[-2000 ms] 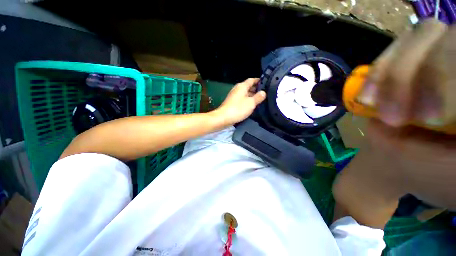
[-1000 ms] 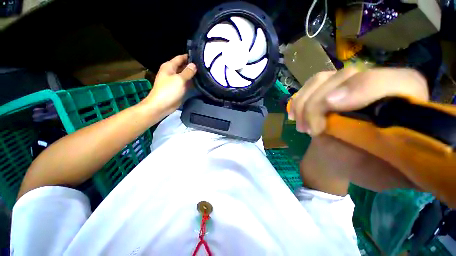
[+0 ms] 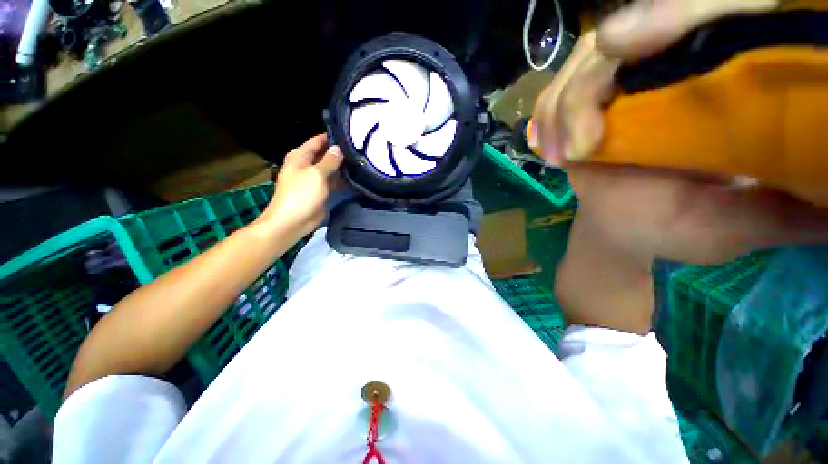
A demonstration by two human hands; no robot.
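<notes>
The fan unit, a black round housing with white curved blades, stands upright at the centre, face toward me. Its dark grey base rests on my lap. My left hand grips the left side of the round housing, with part of the fingers hidden behind it. My right hand is raised at the upper right, closed around the orange and black electric screwdriver, which looks large near the camera. The screwdriver is apart from the fan unit. Its tip is hard to make out.
Green slatted crates stand at the left and the lower right, the latter with clear plastic over it. A cluttered bench is at the upper left. A white cable loop hangs above. A pendant on red cord lies on my shirt.
The screwdriver has drawn back from the fan's face and risen toward the upper right with my right hand. The fan unit now faces me more squarely, still held by my left hand.
</notes>
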